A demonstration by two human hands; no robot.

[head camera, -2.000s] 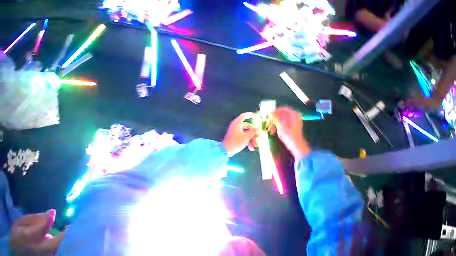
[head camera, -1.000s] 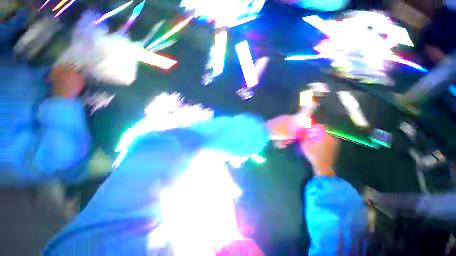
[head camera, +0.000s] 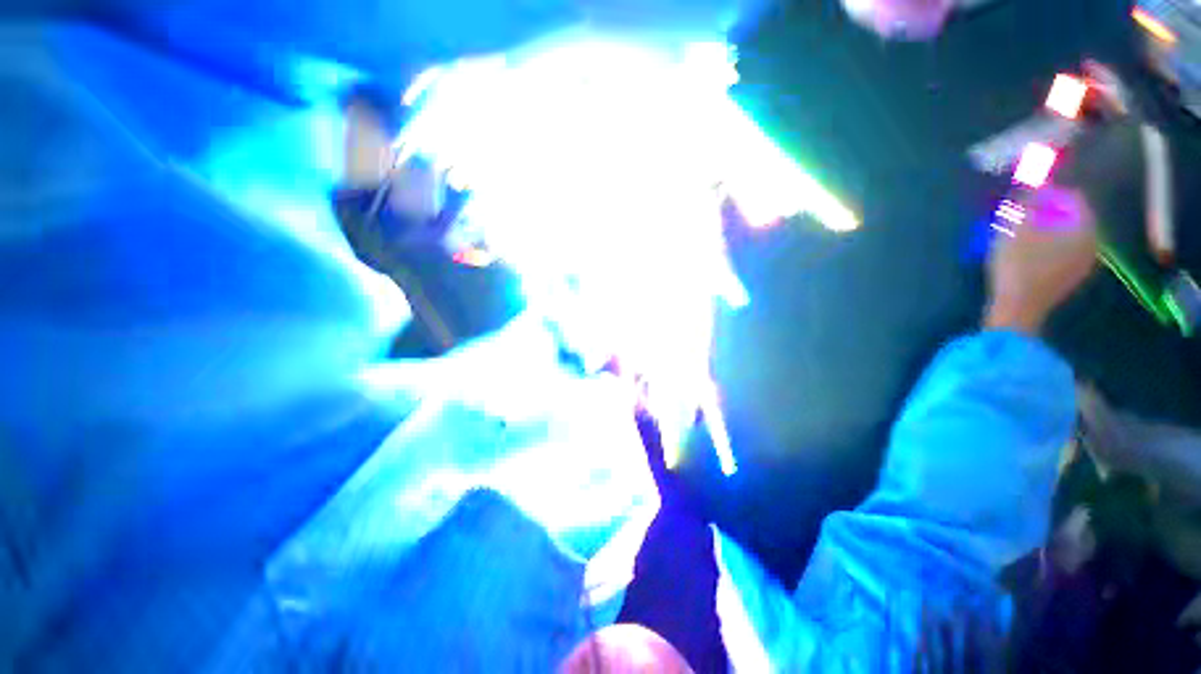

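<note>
My right hand (head camera: 1038, 263) is at the upper right, blurred, with a pink glow over its closed fingers. It appears to grip a lit LED piece (head camera: 1034, 165), seen as a bright white square with thin lit stripes beside the fingertips; its full shape is smeared. A second bright square (head camera: 1068, 95) shows just beyond. A pinkish rounded shape at the top edge may be my left hand (head camera: 902, 11); it is cut off, and what it holds is hidden. A pile of lit LED assemblies (head camera: 593, 171) glares white in the upper middle.
A green-lit strip (head camera: 1143, 285) lies right of my right hand, and a pale unlit strip (head camera: 1158, 191) stands out above it. Blue smock cloth (head camera: 158, 395) fills the left side. A grey bar (head camera: 1152, 448) shows at the right edge.
The view has swung down, so the glaring pile sits higher in the picture. My right hand appears farther right and higher. My left hand, seen beside it before, is now mostly out of view.
</note>
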